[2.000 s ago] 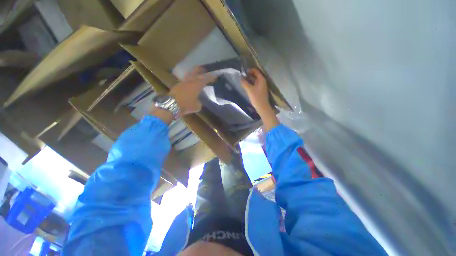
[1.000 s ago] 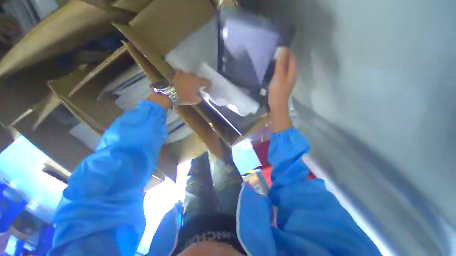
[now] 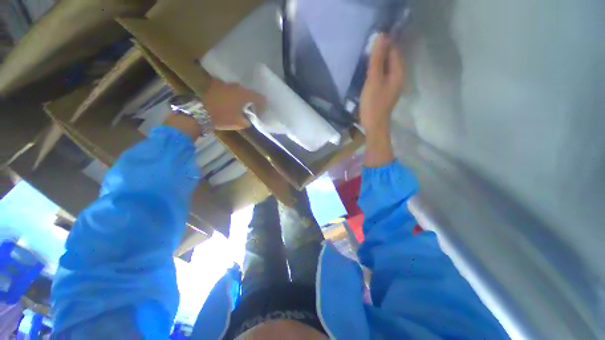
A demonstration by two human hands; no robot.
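Note:
My right hand (image 3: 383, 83) holds a flat black tablet-like part (image 3: 332, 50) by its right edge, above the open carton; the part's upper end is cut off by the frame top. Its face shows a pale, reflective area. My left hand (image 3: 232, 104), with a metal watch at the wrist, holds the edge of a limp white foam sleeve (image 3: 292, 116) at the mouth of the carton (image 3: 192, 70). My left fingertips are partly hidden by the sleeve. More white material lies in the carton behind it.
Other open cartons (image 3: 86, 143) with raised flaps stand to the left, some holding packed white and dark parts. A grey wall (image 3: 524, 86) runs along the right. Red boxes (image 3: 351, 199) show beyond the carton. Blue crates (image 3: 20, 269) are at the lower left.
My right hand has lifted the black part up and to the right, out of the carton and clear of the white sleeve. My left hand has moved slightly left and up, still on the sleeve.

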